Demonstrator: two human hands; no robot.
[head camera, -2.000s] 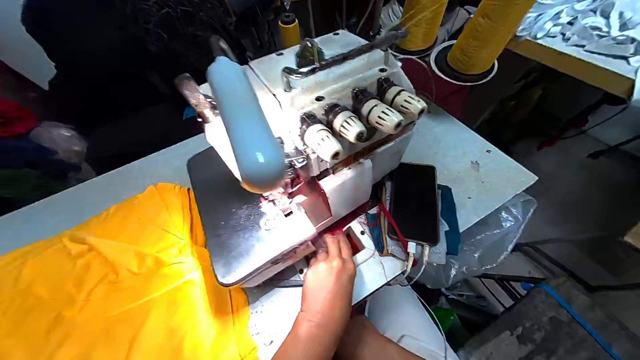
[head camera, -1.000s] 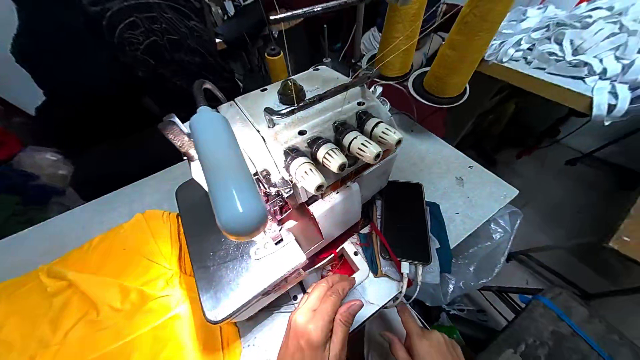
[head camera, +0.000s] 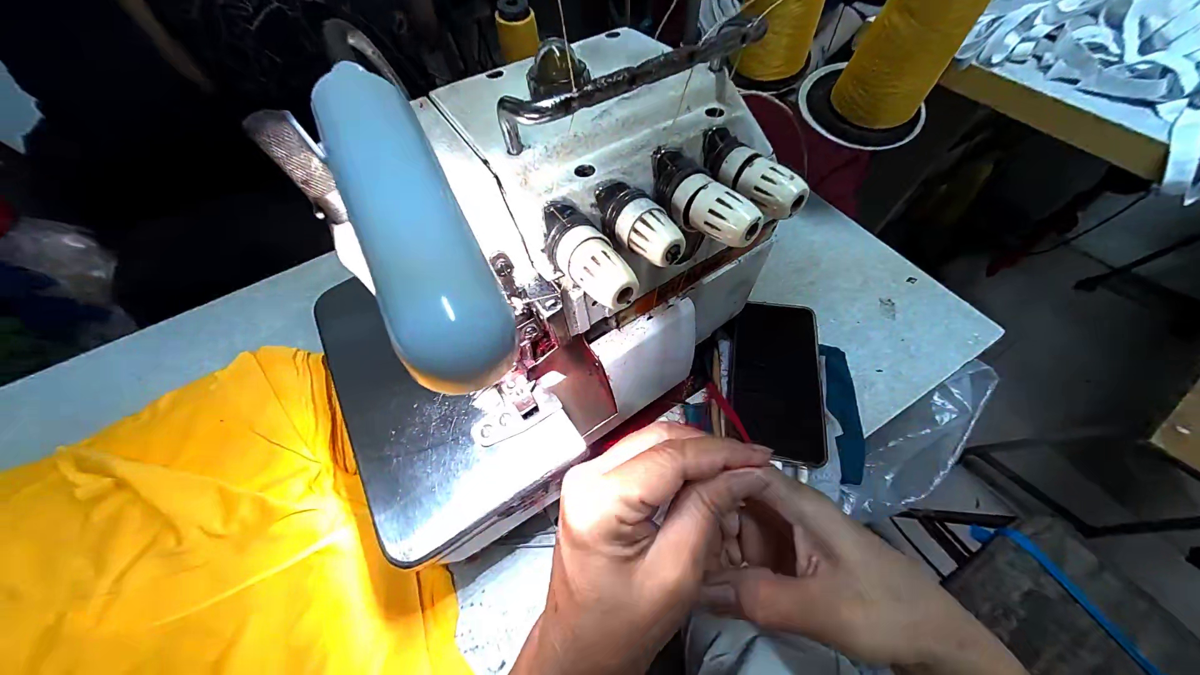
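Note:
My left hand [head camera: 637,534] and my right hand [head camera: 825,572] touch each other in front of the overlock sewing machine [head camera: 619,141], fingers curled together. Whether anything small lies between the fingers is hidden. Beyond them are the machine's lower front cover [head camera: 647,361] and its row of tension dials [head camera: 717,208]. A blue-grey lamp head [head camera: 412,234] lights the presser foot [head camera: 520,394] and the steel work plate [head camera: 422,459]. Yellow fabric [head camera: 187,516] lies left of the plate. Just behind my hands, a dark smartphone [head camera: 776,384] rests on the table to the right of the machine.
Large yellow thread cones [head camera: 905,66] stand behind the machine. Pale fabric strips [head camera: 1097,47] are heaped on another table at the upper right. A clear plastic bag [head camera: 928,450] hangs at the edge of the sewing table [head camera: 872,281]. A dark surface with a blue strap [head camera: 1069,581] is at lower right.
Two seconds ago one hand reached under the machine's front. Both hands were apart near the front one second ago; now they are together. The view has moved closer.

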